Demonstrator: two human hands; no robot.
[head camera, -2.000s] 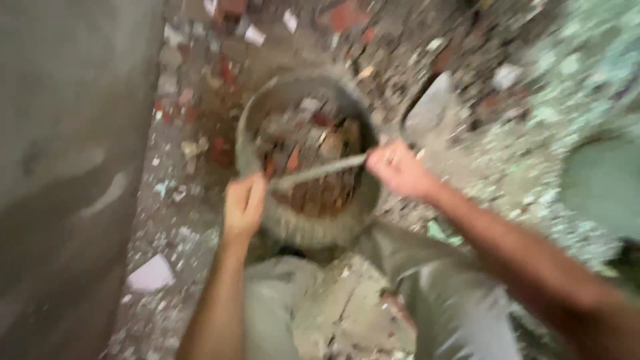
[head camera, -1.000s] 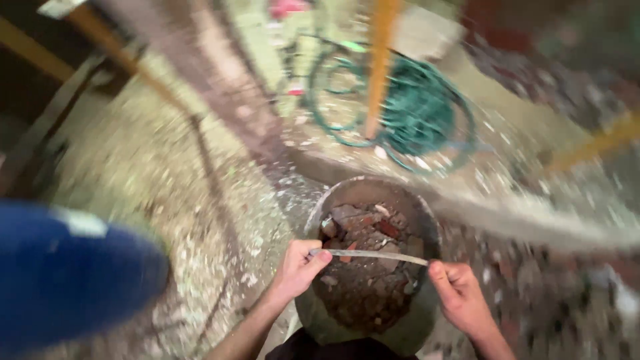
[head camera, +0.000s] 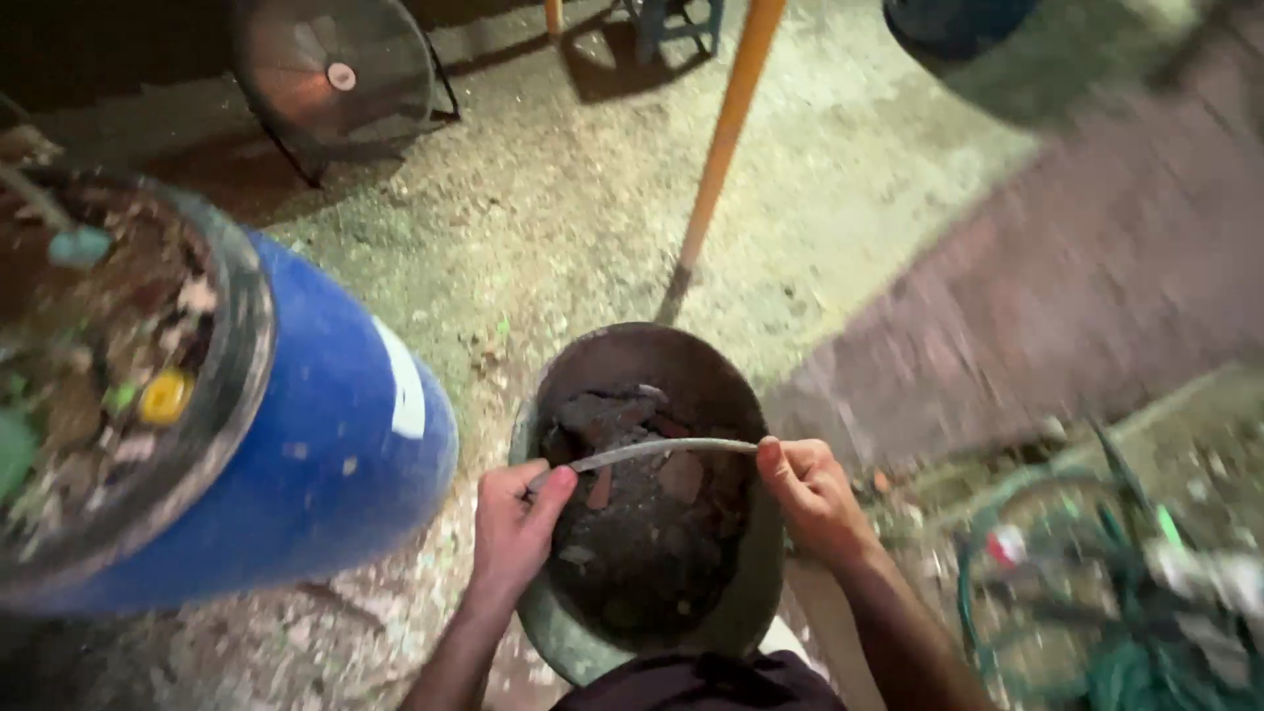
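Observation:
A bucket [head camera: 563, 632] holding dark soil and broken rubble [head camera: 642, 553] hangs or rests close in front of my body; which of the two cannot be told. Its thin curved handle [head camera: 662, 447] spans the opening. My left hand [head camera: 523, 523] grips the handle's left end, thumb on top. At the right end, my right hand [head camera: 810, 489] is closed round the handle near the bucket's rim. Reddish shards [head camera: 681, 476] lie on the dark fill.
A blue barrel [head camera: 336, 434] full of debris stands at the left. Beyond are a round fan [head camera: 341, 79] and an orange-yellow pole [head camera: 731, 138]. A broad brownish surface [head camera: 1047, 257] crosses the right side, with a tangled green hose [head camera: 1136, 681] below it.
The view has swung widely. Both hands have kept hold of the handle, and the bucket has travelled from the rubble-strewn ground to beside the blue barrel.

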